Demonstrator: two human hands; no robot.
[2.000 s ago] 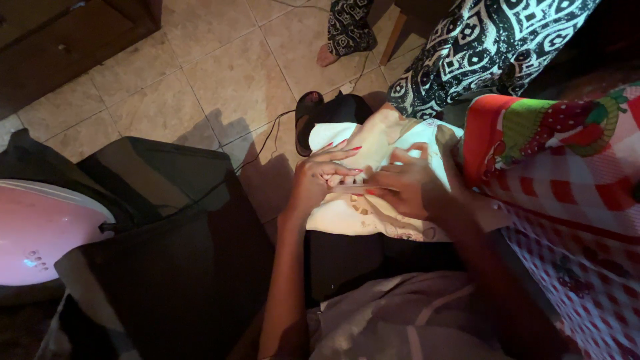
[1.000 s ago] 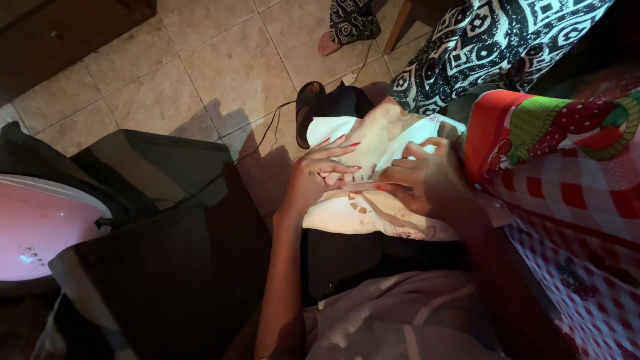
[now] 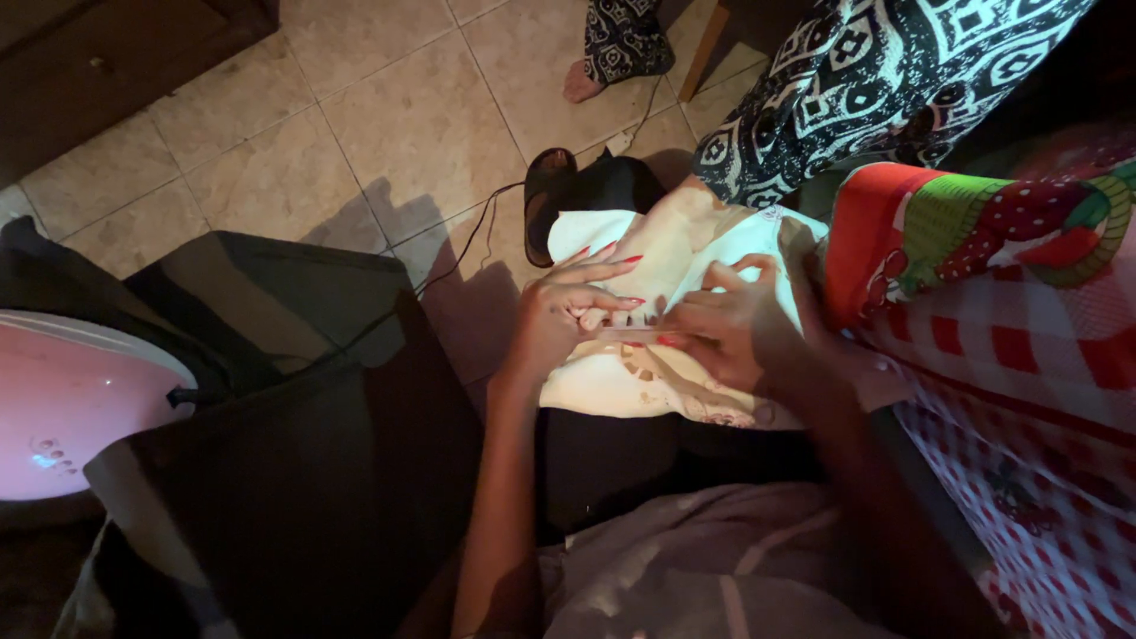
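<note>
Another person's foot (image 3: 661, 240) rests on a light towel (image 3: 612, 390) over my lap, its toes toward me. My left hand (image 3: 568, 302) holds the toes at the left side of the foot, with some fingers spread over its top. In my right hand (image 3: 737, 319) is a thin, flat, pale strip, probably a nail file (image 3: 621, 335), lying across the front of the toes. Its left end lies near my left hand. The exact hold of my right fingers is partly in shadow.
A dark box-like bag (image 3: 293, 426) and a pink rounded case (image 3: 71, 408) stand at the left. Red checked cloth (image 3: 1003, 337) hangs at the right. The person's other foot (image 3: 583, 82), a cable (image 3: 479, 226) and a dark sandal (image 3: 543, 204) are on the tiled floor.
Both hands stay at the toes, with small shifts of the right fingers and the strip. The view has moved slightly.
</note>
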